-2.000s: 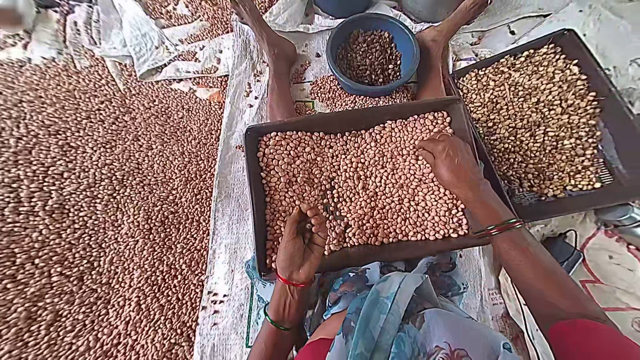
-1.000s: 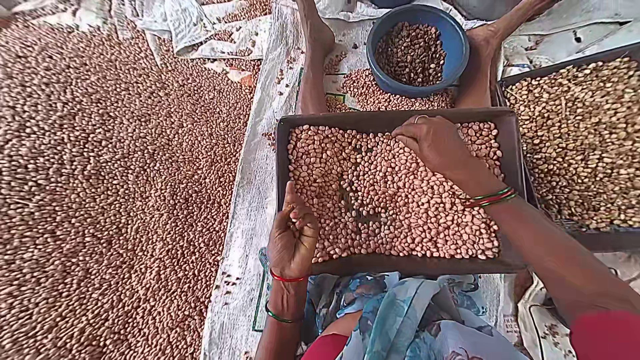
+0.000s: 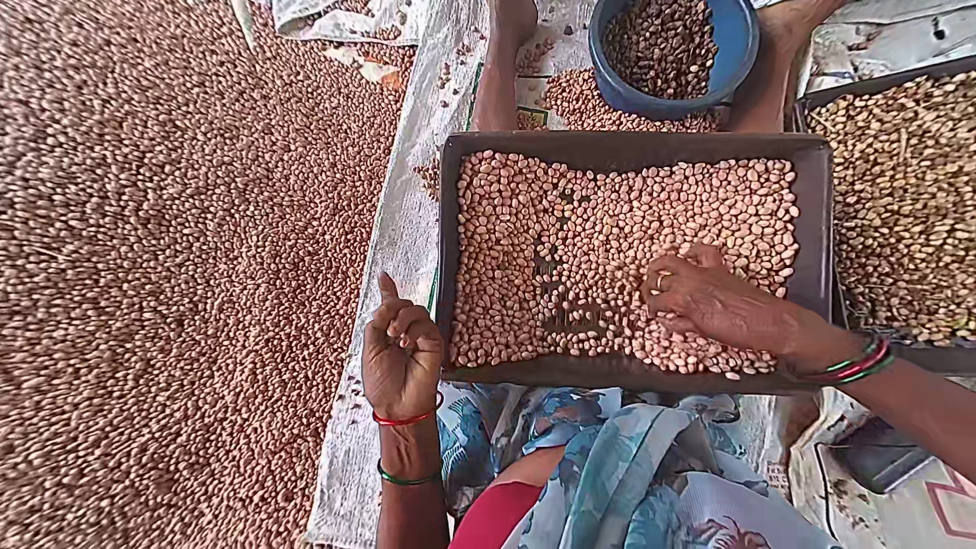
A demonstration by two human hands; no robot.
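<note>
A dark rectangular tray [image 3: 625,146] rests on my lap, spread with pinkish-brown shelled nuts or seeds [image 3: 503,305]. My right hand [image 3: 705,297] touches the nuts at the tray's right middle, knuckles up and fingers bent down; its fingertips are hidden, so a grip on any nut cannot be told. Just outside the tray's left edge, my left hand [image 3: 404,347] is raised palm up, index finger pointing out and the other fingers curled; whether something small lies inside them cannot be told. The tray's dark, slotted-looking bottom shows through a gap in the nuts.
A blue plastic basin [image 3: 743,53] with darker nuts stands beyond the tray, between my legs. Another dark tray [image 3: 938,70] holds yellowish-brown nuts at the right. A large heap of nuts [image 3: 183,274] covers the left side, beside a white woven sheet [image 3: 404,206]. Loose nuts lie near the basin.
My left hand has gone from over the tray's near left part to outside its left edge. My right hand has moved from the tray's far side toward its middle. The view has shifted.
</note>
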